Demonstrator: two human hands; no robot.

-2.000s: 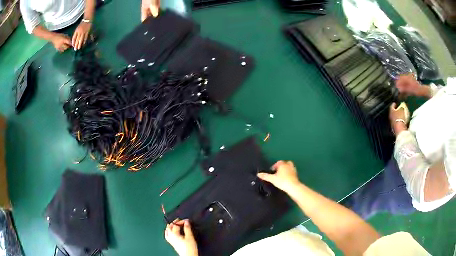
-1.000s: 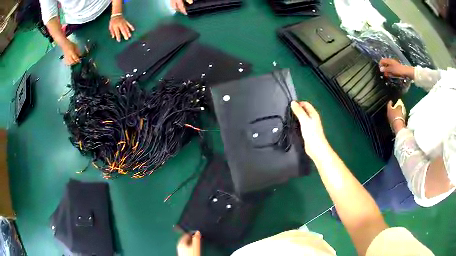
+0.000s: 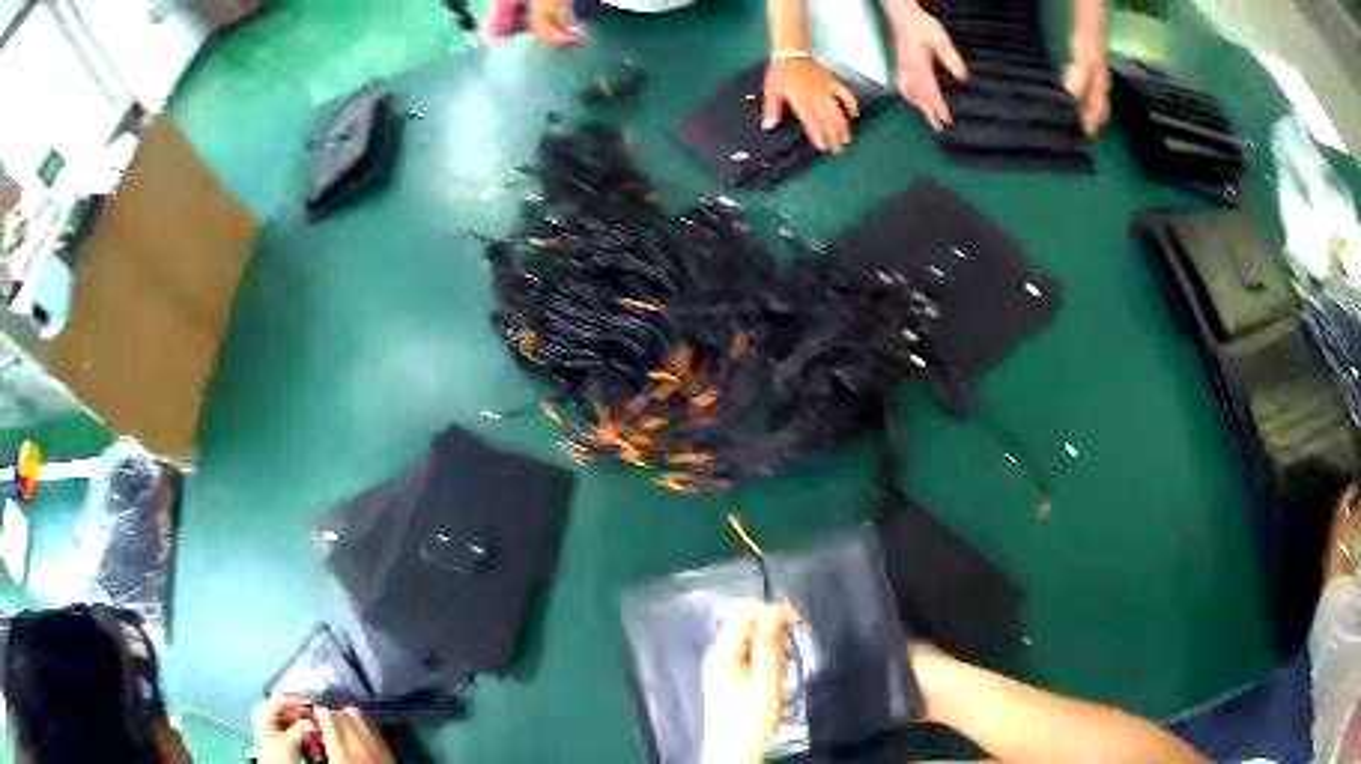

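Note:
A black cover (image 3: 672,634) lies opened in front of me, its glossy face towards me. My left hand (image 3: 754,657) is over its middle, fingers closed on a thin black cord (image 3: 764,567) with an orange tip. My right hand (image 3: 928,684) reaches behind the cover's right edge and holds it from there; its fingers are hidden. A large tangled heap of black cords (image 3: 642,329) with orange ends lies beyond. Another dark cover (image 3: 955,582) lies partly under the one I hold.
Overlapping black covers (image 3: 448,552) lie at left, beside another person's hands (image 3: 314,731). More covers (image 3: 955,284) lie beyond the heap. Other people's hands (image 3: 814,105) touch covers at the far edge. A long cover stack (image 3: 1269,343) is at right, a cardboard panel (image 3: 157,284) at left.
The view has turned left. The cover my right hand lifted is now lower and opened, glossy face up. My left hand has moved from the lower cover's corner to a cord at its middle.

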